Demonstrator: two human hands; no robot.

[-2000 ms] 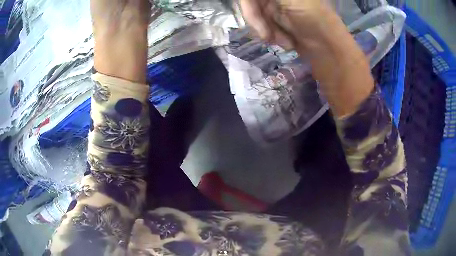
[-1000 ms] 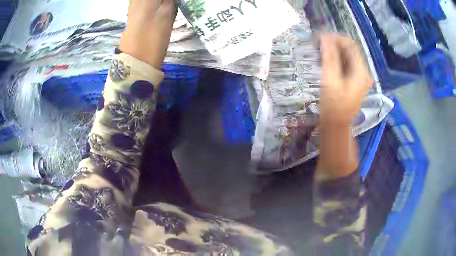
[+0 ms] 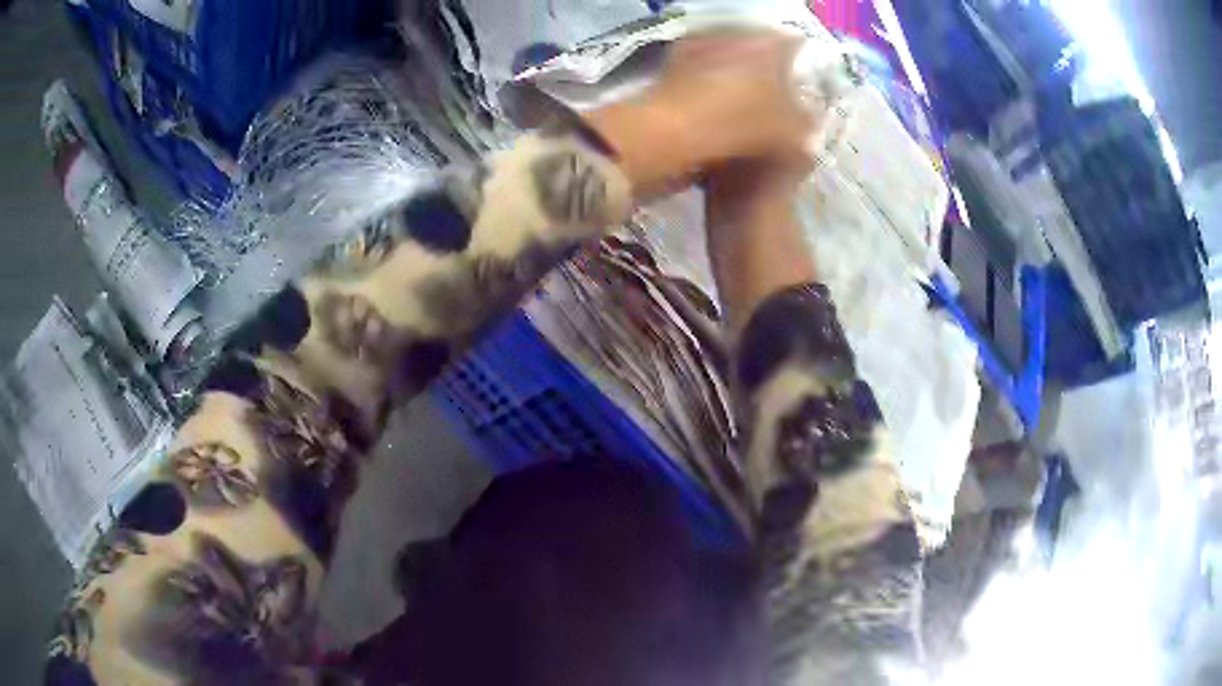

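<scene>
A thick newspaper stack [image 3: 637,328] with ragged edges lies in front of me, with pale sheets [image 3: 911,308] spread on its top. A blue perforated crate [image 3: 536,402] is under it. My left hand [image 3: 737,101] reaches over the stack from the left and is blurred. My right hand [image 3: 757,168] comes up from below and overlaps my left hand, which mostly hides it. The fingers of both hands are too blurred to tell what they hold. No dark part shows in them.
A clear plastic tangle [image 3: 315,148] lies left of the stack. Rolled newspaper [image 3: 121,221] and folded newspaper [image 3: 74,416] are on the floor at left. Blue crates stand at top left [image 3: 255,60] and at right [image 3: 1032,342]. My dark-clothed leg [image 3: 576,576] is low in the middle. Glare covers the lower right.
The view has turned left, bringing the stack to the middle. The printed sheet by my left hand is no longer distinct. My right hand has left the newspaper-lined crate and come over to my left hand.
</scene>
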